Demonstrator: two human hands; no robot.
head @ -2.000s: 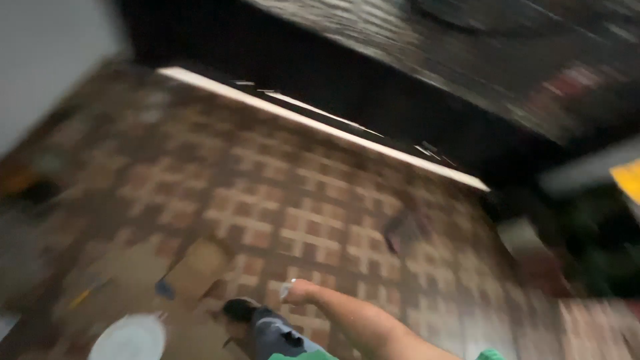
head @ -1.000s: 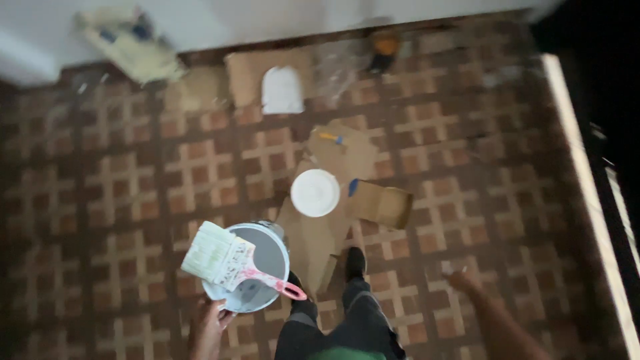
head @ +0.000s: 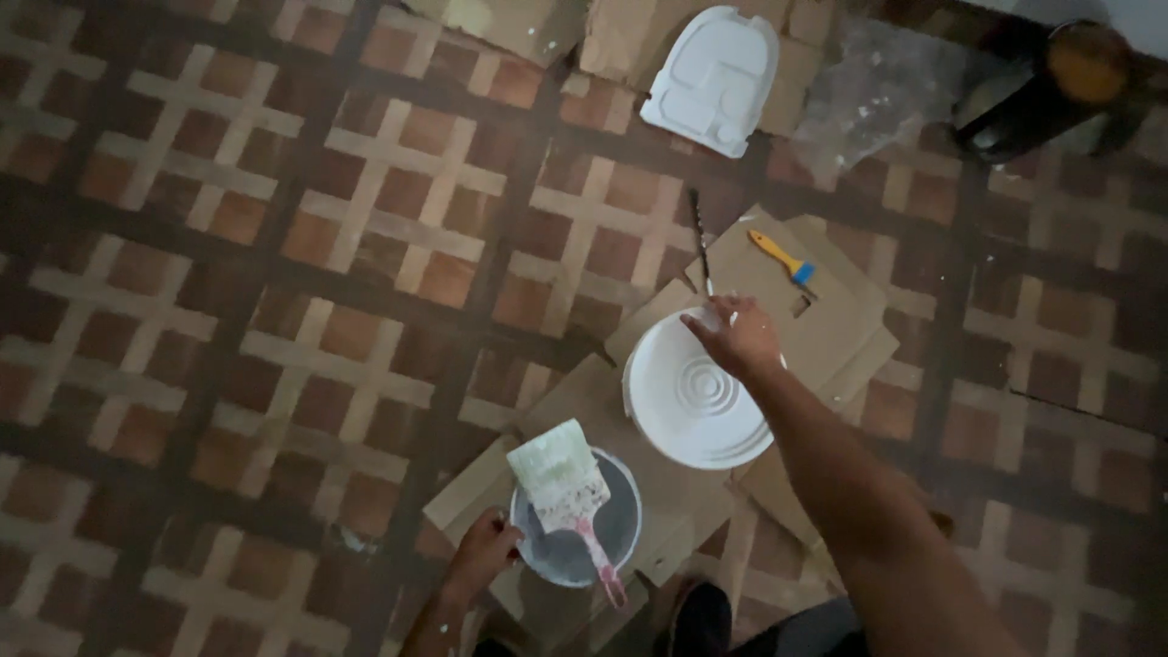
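My left hand is at the left rim of a round bucket with grey inside; whether its fingers grip the rim is hard to tell. A wide paintbrush with pale, paint-covered bristles and a pink-stained handle lies across the bucket's top. My right hand is on the upper edge of a white round plastic lid or tub with concentric rings, its thumb over the rim. Beyond that hand, a small brush with a yellow handle and blue ferrule lies on flattened cardboard. A thin dark rod lies close by.
A white moulded plastic tray lies on cardboard at the top. Clear plastic sheeting and a dark cylindrical object lie right of it. My shoe is beside the cardboard on the patterned floor.
The bucket with the wide brush, held up by my left hand a second ago, is now lower, over the cardboard. My right hand has moved from beside my legs to the white round piece. The view has shifted.
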